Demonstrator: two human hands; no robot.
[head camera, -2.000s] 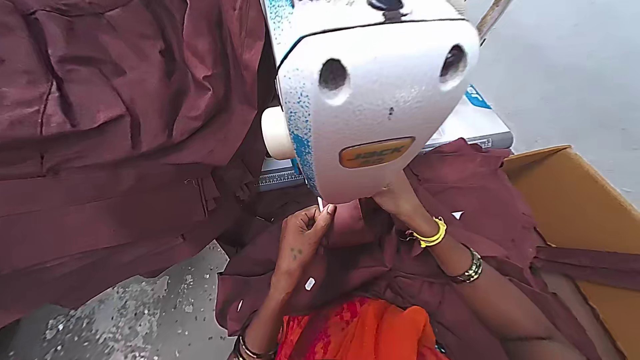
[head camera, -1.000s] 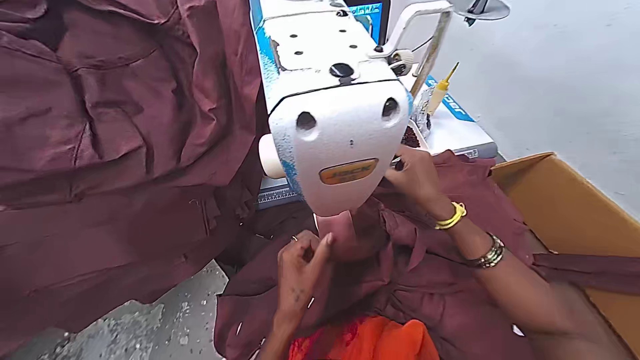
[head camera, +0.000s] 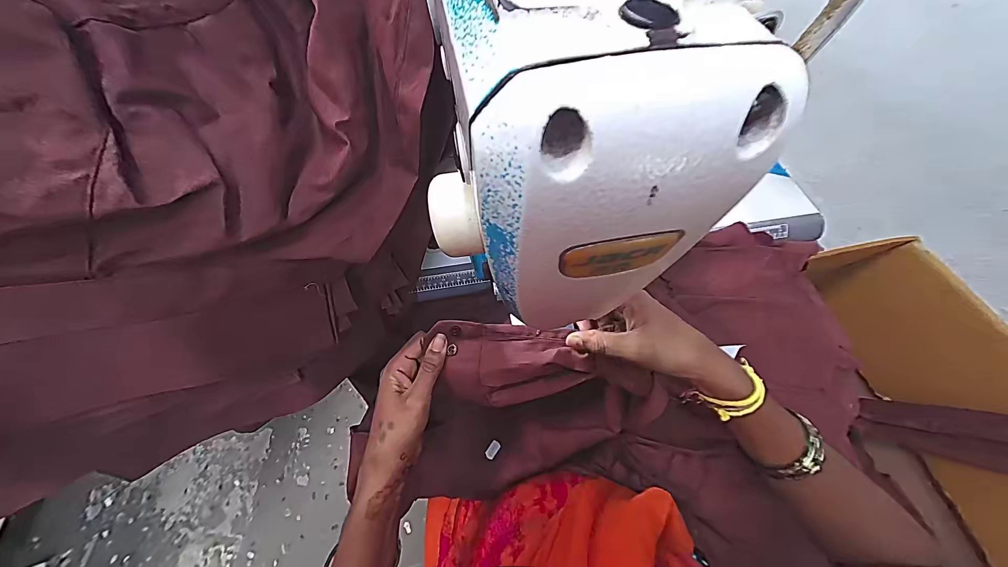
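A maroon cloth garment (head camera: 528, 362) is stretched between my two hands, just below the head of a white Jack sewing machine (head camera: 630, 173). My left hand (head camera: 413, 382) pinches its left end, the thumb beside two small dark round fasteners (head camera: 452, 348). At the other end, my right hand (head camera: 638, 339) grips the upper edge close under the machine head, its fingertips partly hidden. The needle and presser foot are hidden behind the head. More of the maroon cloth hangs over my lap, with a small white tag (head camera: 493, 450) on it.
A large heap of maroon cloth (head camera: 197, 157) fills the left side. An open cardboard box (head camera: 913, 315) stands at the right, a maroon strip (head camera: 937, 425) lying over it. The machine's cream knob (head camera: 455, 214) sticks out at left. Speckled grey floor (head camera: 213, 488) shows below.
My left hand has moved left from near the machine head. The cloth piece now spans both hands, with its fasteners showing. My right hand has come back lower, under the head. The view has shifted.
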